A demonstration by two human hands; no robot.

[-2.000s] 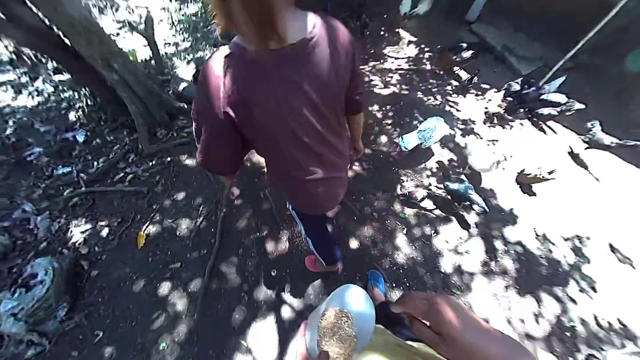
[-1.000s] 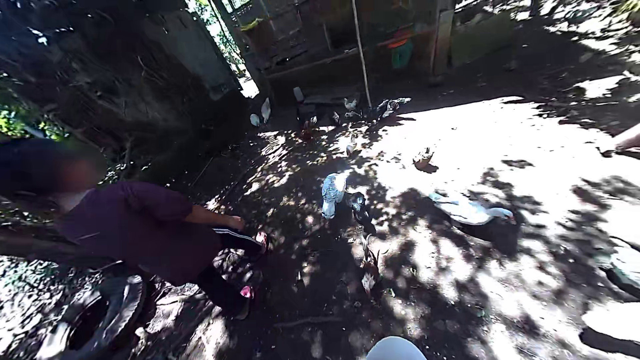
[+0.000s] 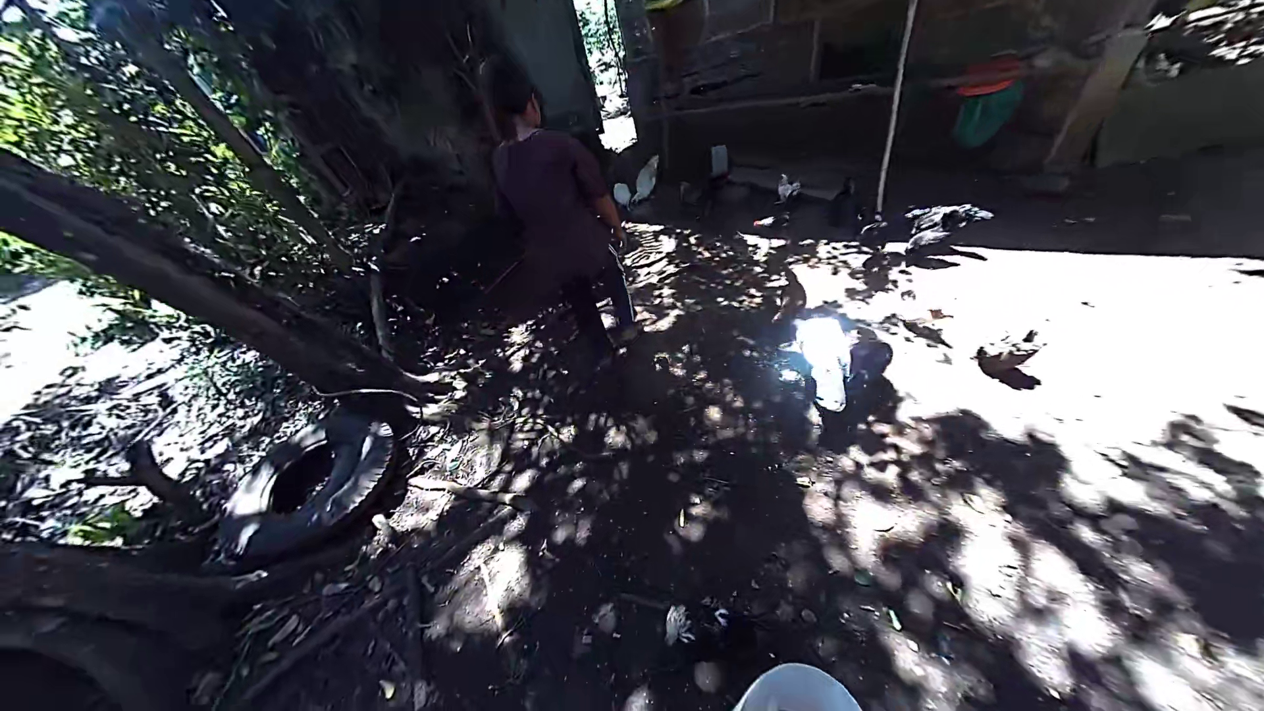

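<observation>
At the bottom edge of the head view the rim of a white container (image 3: 798,689) shows, cut off by the frame. Its contents cannot be made out. Neither of my hands is in view, so what holds the container is hidden. Ahead on the shaded dirt, a white bird (image 3: 826,361) stands in glaring sun beside a dark one (image 3: 869,357). A brown hen (image 3: 1007,357) is on the sunlit ground to the right. More poultry, among it a white chicken (image 3: 787,188), gathers near the wall.
A person in a maroon shirt (image 3: 555,202) stands ahead, facing away. An old tire (image 3: 370,464) lies at left near a leaning tree trunk (image 3: 197,286) and roots. A thin pole (image 3: 897,109) rises before the dark wall (image 3: 750,89). Sticks and leaves litter the ground.
The view has swung widely. The person in maroon, close in front of me earlier, is now farther off. My hand at the container, visible two seconds ago, is out of frame.
</observation>
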